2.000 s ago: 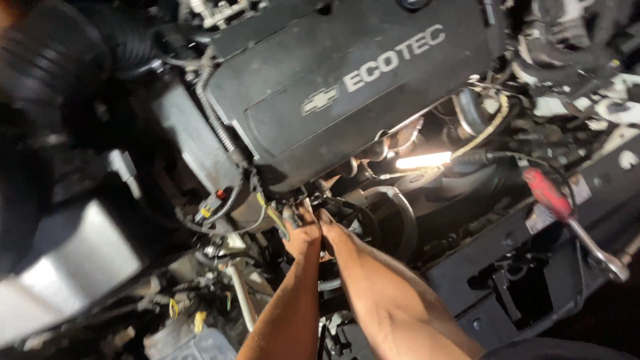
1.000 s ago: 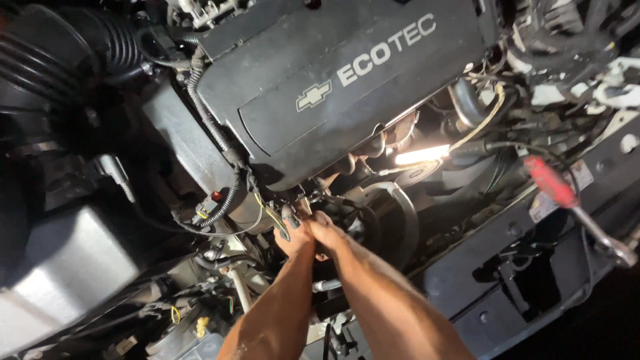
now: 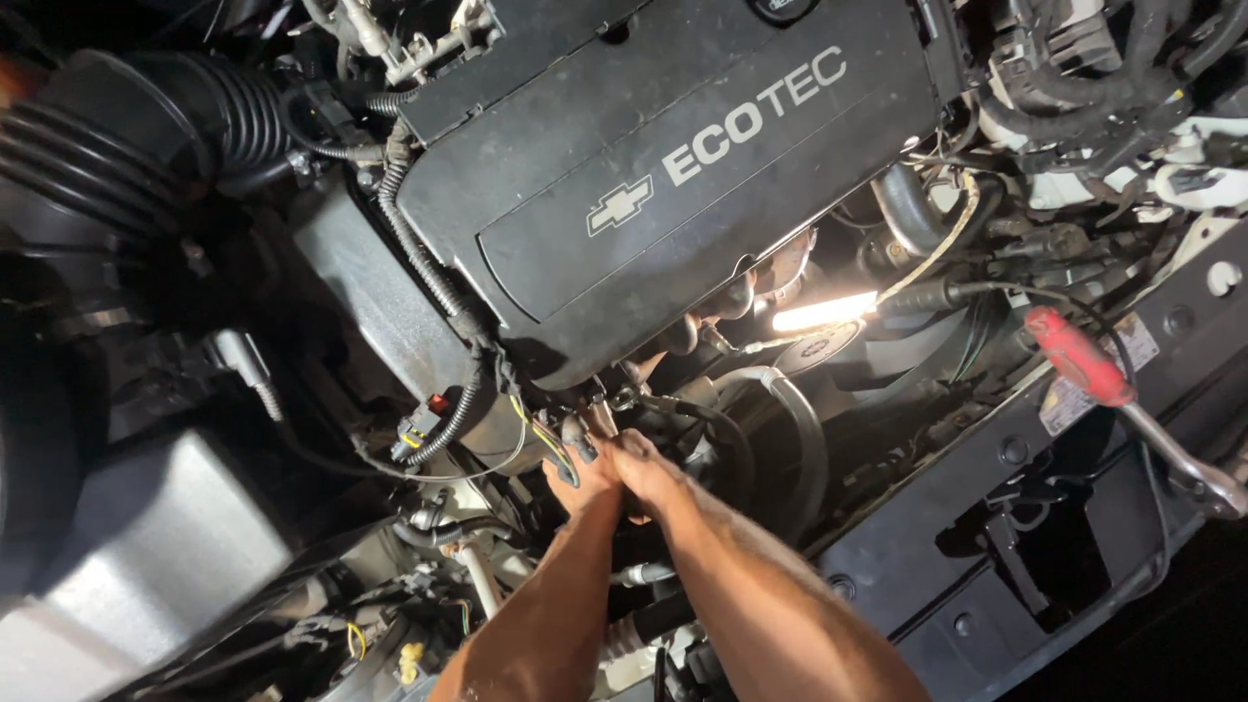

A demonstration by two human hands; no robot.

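Both of my hands are together below the lower edge of the black plastic engine cover [image 3: 624,195]. My left hand [image 3: 585,468] is among the wires there, with a loose yellow-and-green wire pigtail [image 3: 551,444] lying over its fingers. Against it on the right is my right hand [image 3: 639,468], its fingertips pointing into the gap by a small metal part [image 3: 603,414]. What the fingers grip, if anything, is hidden by the hands and the dim gap. A corrugated wiring loom [image 3: 414,234] runs down the cover's left side to a connector with a red tab [image 3: 419,429].
A lit work lamp [image 3: 824,311] lies right of my hands, near a grey hose [image 3: 804,439]. On the front crossmember [image 3: 936,575] rests a ratchet with a red handle [image 3: 1077,356]. The ribbed air intake hose [image 3: 107,146] and a silver-grey housing [image 3: 156,546] are at left.
Both hands stay together at the same spot below the engine cover, with only small shifts of the fingers and forearms.
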